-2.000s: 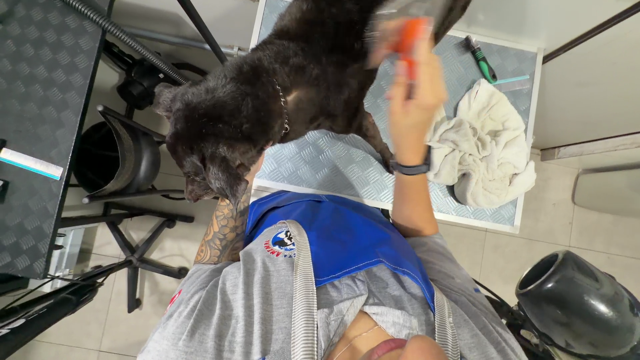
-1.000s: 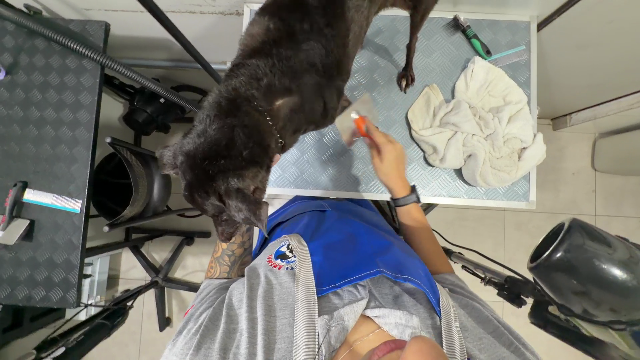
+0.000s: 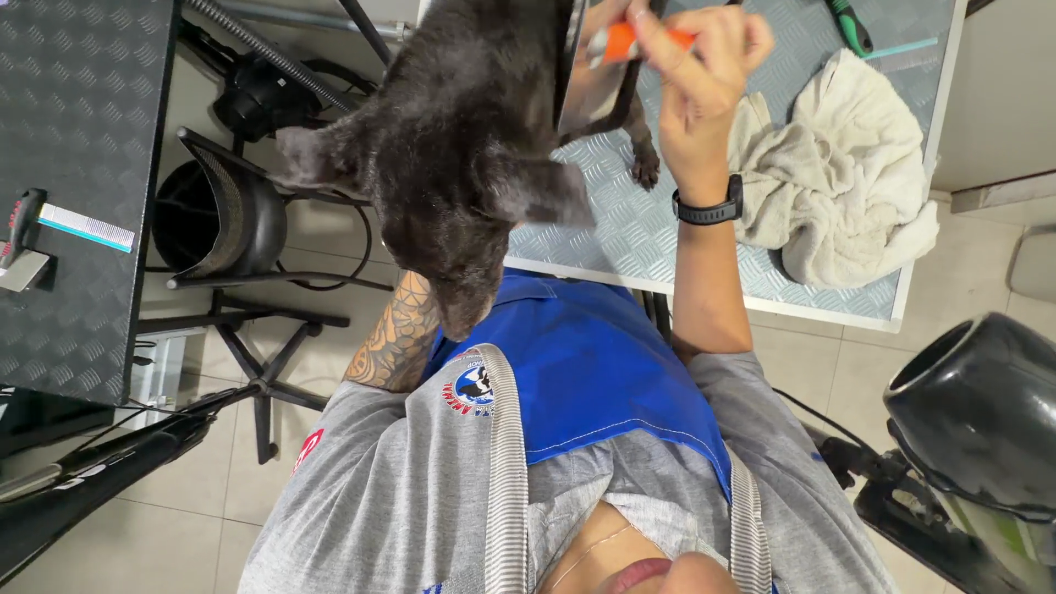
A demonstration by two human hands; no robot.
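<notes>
A dark-coated dog (image 3: 462,157) stands on the grooming table (image 3: 610,239), its head lowered over my blue apron. My right hand (image 3: 701,66) grips the orange handle of a slicker brush (image 3: 594,74), whose broad flat head is at the dog's side; whether it touches the coat I cannot tell. The dog's head and neck hide my left hand, and only the tattooed left forearm shows below the muzzle. A crumpled cream towel (image 3: 850,181) lies on the table to the right of my right wrist.
A green-handled grooming tool (image 3: 850,29) and a comb (image 3: 907,51) lie beyond the towel. On the dark table at left are another comb (image 3: 87,227) and a slicker brush (image 3: 25,247). A black dryer (image 3: 982,412) stands at lower right; a black stand (image 3: 260,384) with wheels is at left.
Since one second ago, my right hand has raised the brush from near the table's front edge to the dog's side. The dog's ears now stick out sideways. The view has shifted.
</notes>
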